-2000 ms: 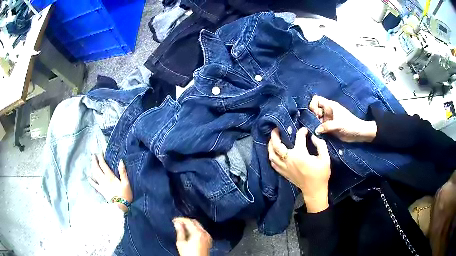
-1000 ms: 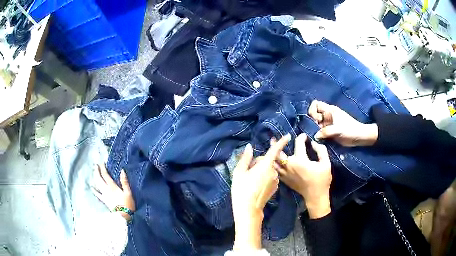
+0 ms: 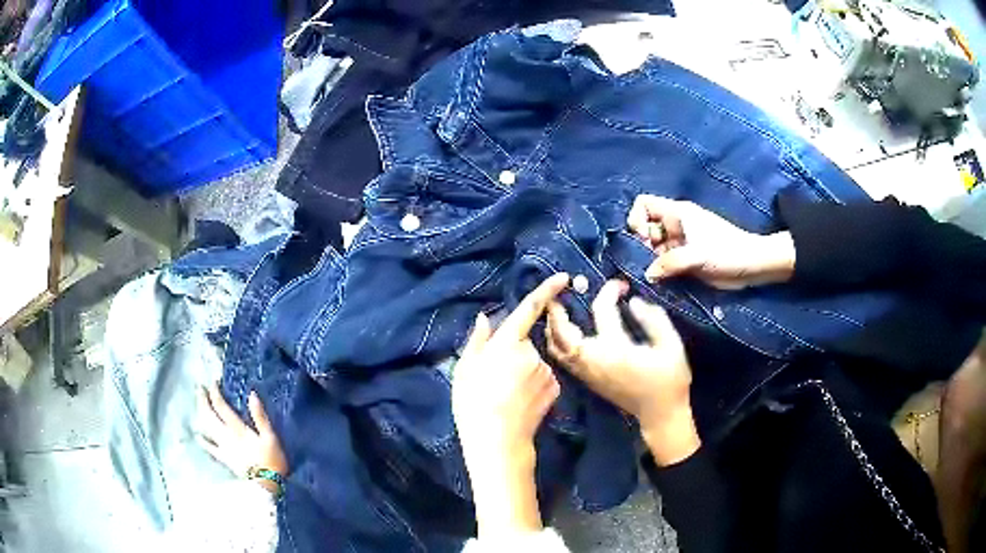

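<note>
A dark blue denim jacket (image 3: 692, 140) with pale topstitching and silvery buttons (image 3: 410, 223) lies spread in front of me. My left hand (image 3: 240, 434), with a bracelet, rests flat on the denim at the left, fingers apart. My right hand (image 3: 505, 378) is at the middle, its index finger extended to the cloth beside a small button (image 3: 581, 284); it holds nothing visible. Another person's two hands (image 3: 708, 251), in black sleeves, hold the jacket's edge by that button. The denim under my right hand is hidden.
A light blue denim jacket (image 3: 146, 400) hangs at the left. A blue crate (image 3: 162, 108) stands at upper left beside a table edge (image 3: 60, 205). Dark garments (image 3: 324, 162) lie behind. A machine (image 3: 908, 65) is on the white table (image 3: 735, 54) at upper right.
My right hand has come up from the bottom edge to beside the other person's hands, and its index finger now points near the button. The view has shifted slightly; my left hand stays on the denim.
</note>
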